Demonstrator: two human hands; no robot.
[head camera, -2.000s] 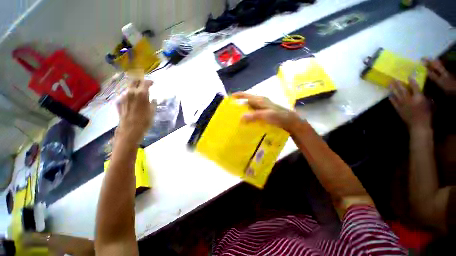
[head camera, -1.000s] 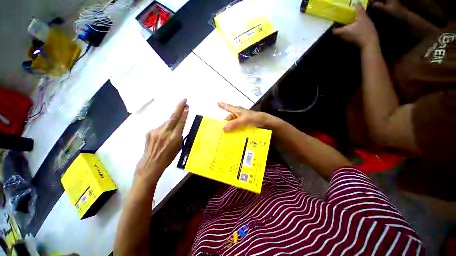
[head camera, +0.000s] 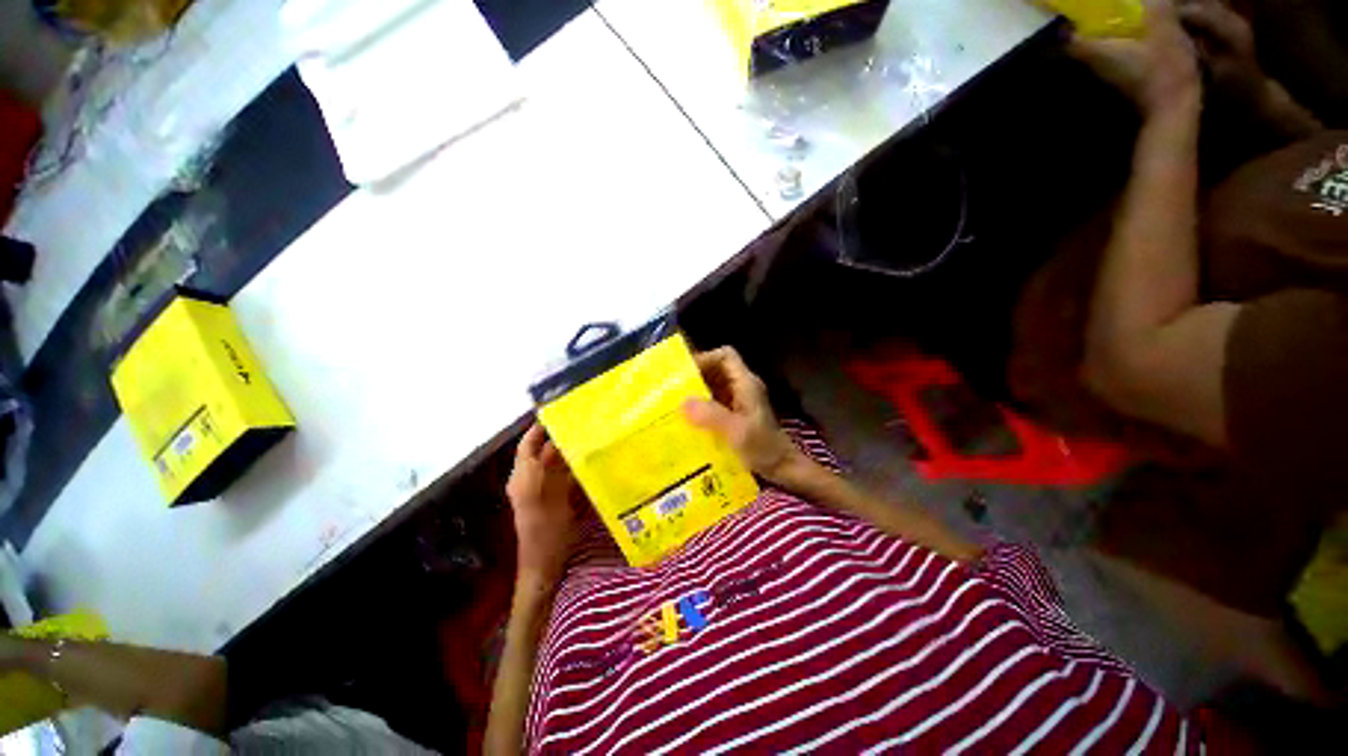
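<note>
A yellow hang-tab box (head camera: 643, 443) is held over my lap, its black hang-tab strip with a loop at the top and a white barcode label near its lower end. My right hand (head camera: 739, 421) grips its right edge, thumb on the yellow face. My left hand (head camera: 543, 488) is at its left edge, with the fingers partly hidden behind it. Whether a clear bag is around the box cannot be told.
A yellow box (head camera: 203, 399) stands on the white table (head camera: 444, 325) at left. Another box (head camera: 806, 30) in clear film is at the far edge. White sheets (head camera: 407, 89) lie at the back. A neighbour's arm (head camera: 1153, 251) is at right, another (head camera: 118, 679) at lower left. A red stool (head camera: 983, 436) is below.
The box has come back from the table edge to my lap and turned so its hang tab points up. My left hand has moved down from above the table to the box's left edge.
</note>
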